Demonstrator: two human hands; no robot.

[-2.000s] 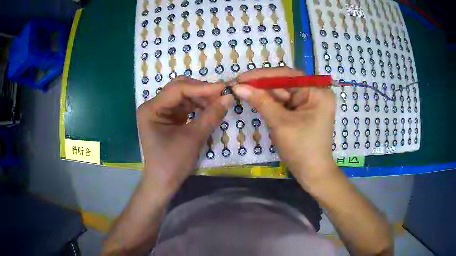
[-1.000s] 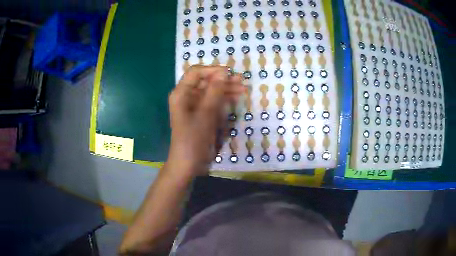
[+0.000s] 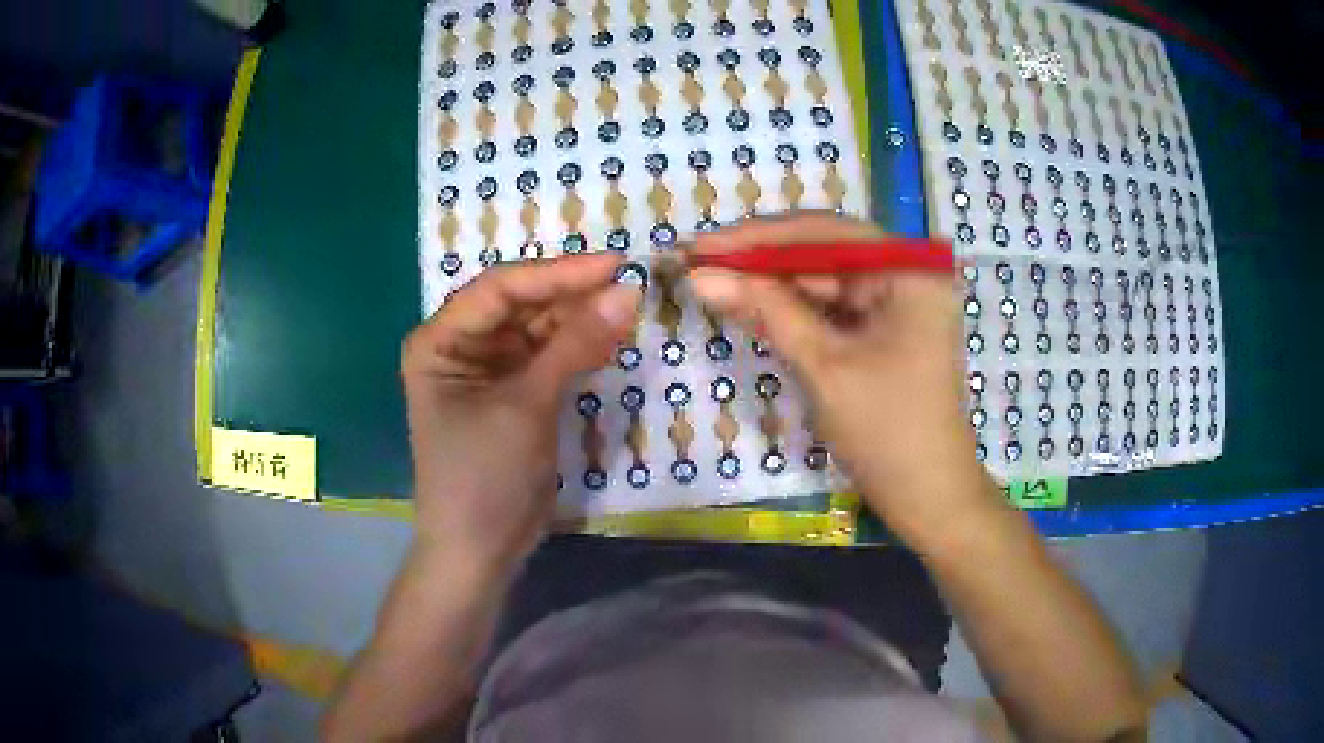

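My left hand (image 3: 501, 363) holds a small round disc (image 3: 630, 276), dark-rimmed with a bright centre, between thumb and forefinger above the left white tray (image 3: 501, 312). My right hand (image 3: 857, 349) grips a red test probe (image 3: 842, 257) level, its tip pointing left and close to the disc. Whether the tip touches the disc cannot be told. Rows of discs and tan tabs (image 3: 683, 433) lie in the left tray. My hands hide part of its middle rows.
A right tray (image 3: 1075, 261) with similar rows lies beyond the blue tape (image 3: 910, 160). A yellow label (image 3: 263, 462) is at the mat's front left corner and a green label (image 3: 1035, 492) at the right tray's front edge. A blue stool (image 3: 124, 182) stands at left.
A second ago only my left hand was over the tray, blurred. Now my right hand is back in view with the red probe, and both hands meet over the tray. The camera view has shifted.
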